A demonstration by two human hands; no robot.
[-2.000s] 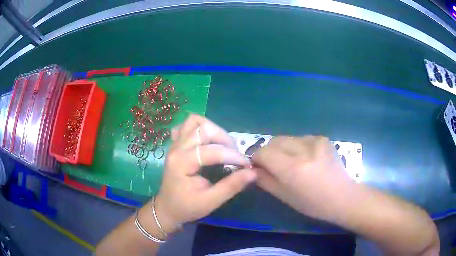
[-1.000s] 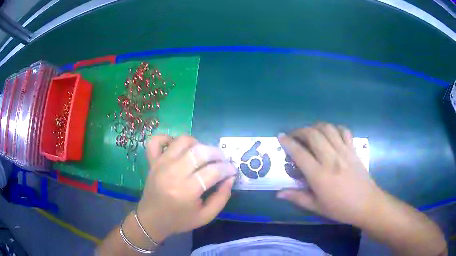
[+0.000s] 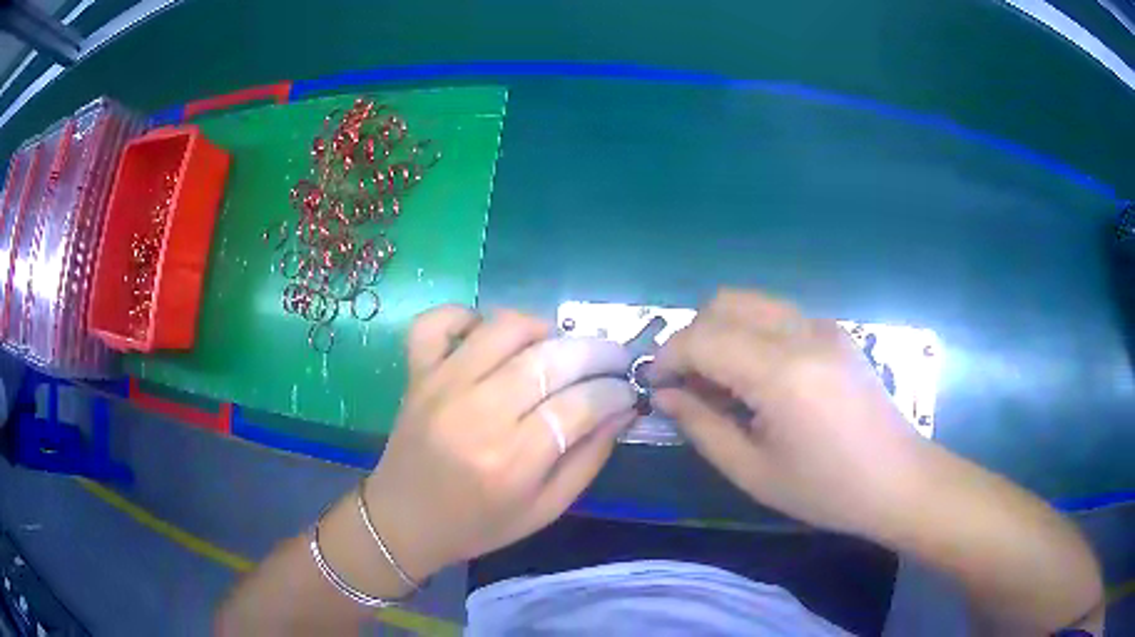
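Observation:
A silver plate (image 3: 921,355) with dark cutouts lies on the dark green surface in front of me, mostly covered by my hands. My left hand (image 3: 523,417) and my right hand (image 3: 778,417) meet over its left part. A small ring (image 3: 642,372) shows between their fingertips; my right fingers appear to pinch it. What my left fingertips hold, if anything, is hidden. Copper-coloured rings (image 3: 342,199) lie in a loose heap on the bright green mat (image 3: 448,224) at the left.
A red bin (image 3: 189,255) with copper-coloured parts stands on the mat's left end. Stacked clear trays (image 3: 56,243) stand beyond it at the far left. Blue tape (image 3: 597,72) runs along the far side. A blue object (image 3: 56,436) is on the floor at lower left.
My hands were apart a second ago, with my right hand flat over the plate's right part. Now they have come together over its left part, with a ring between the fingertips.

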